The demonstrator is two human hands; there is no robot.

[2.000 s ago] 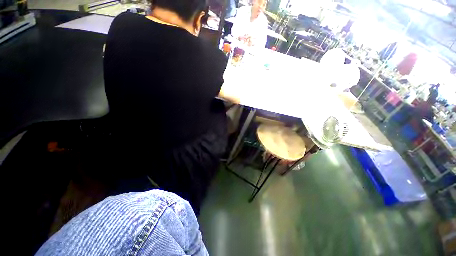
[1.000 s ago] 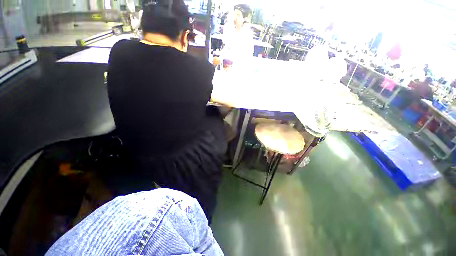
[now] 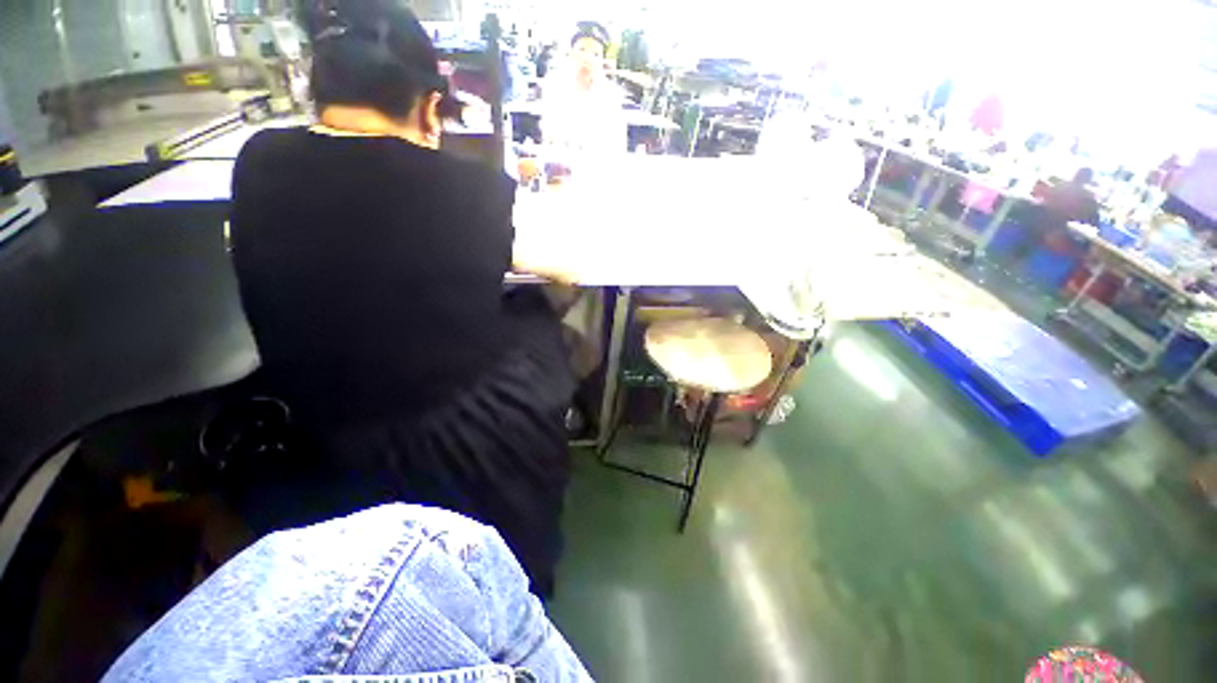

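Light blue denim cloth with stitched seams (image 3: 387, 594) fills the bottom left of the view, close to the camera. Neither my left hand nor my right hand is in the picture. A person in black (image 3: 380, 267) sits just in front, back turned to me. Beyond them is a long worktable with an overexposed white top (image 3: 667, 220). Small brown and red shapes (image 3: 541, 170) stand near its left end.
A round wooden stool (image 3: 707, 354) stands by the far table. A blue pallet (image 3: 1021, 380) lies on the green floor at right. A black table (image 3: 107, 294) curves along the left. A red-pink floral stool top (image 3: 1081, 666) shows at the bottom right edge. Another person in white (image 3: 583, 107) is across the table.
The view has turned, so the seated person, wooden stool and pallet sit further left in the picture. The floral stool top has come into view at the bottom right.
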